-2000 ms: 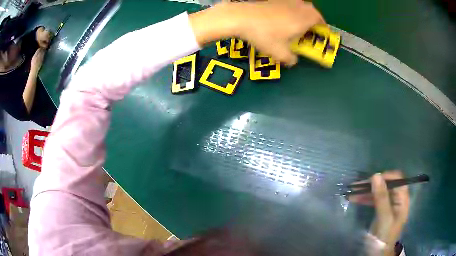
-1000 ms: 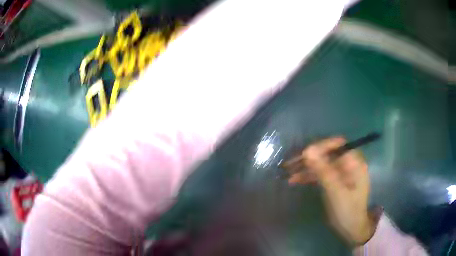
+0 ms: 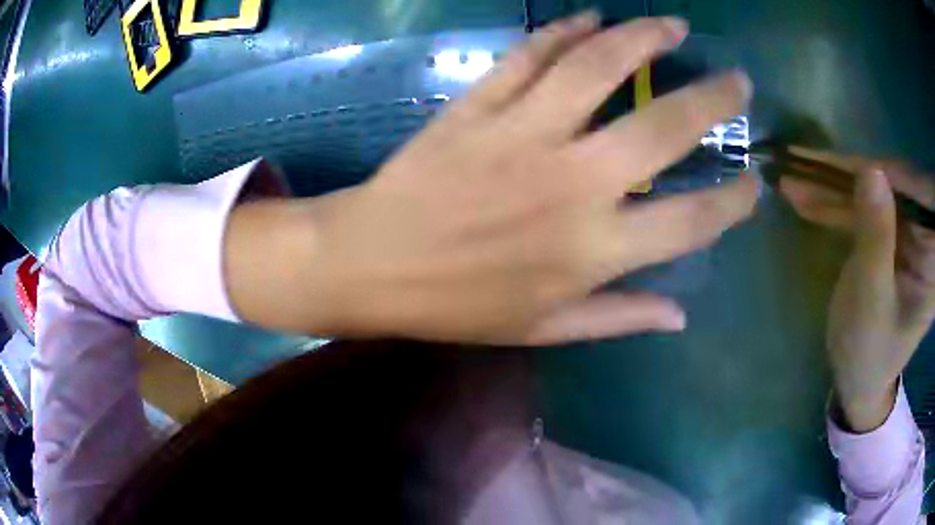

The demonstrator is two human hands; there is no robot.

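My left hand [image 3: 513, 195] is spread palm down at the centre, fingers pointing right. Under its fingers a yellow-and-black frame [image 3: 643, 90] shows in part; the hand hides the rest. My right hand [image 3: 871, 246] is at the right, holding dark tweezers [image 3: 820, 174] whose tips point left toward my left fingertips. The tips are blurred, so I cannot tell if they hold anything. A clear carrier sheet [image 3: 308, 118] with rows of small dashes lies behind and under my left hand, with glare on it.
Two yellow-and-black frames lie at the upper left, one tilted [image 3: 147, 46] and one cut by the top edge [image 3: 220, 23]. The green bench [image 3: 72, 103] curves along the left. Cardboard [image 3: 169, 381] and a red object [image 3: 28, 290] are below its edge. My head's dark shape covers the bottom centre.
My left arm no longer stretches across to the top; the left hand is now over a frame at the centre. The right hand with the tweezers sits further right. The view has shifted.
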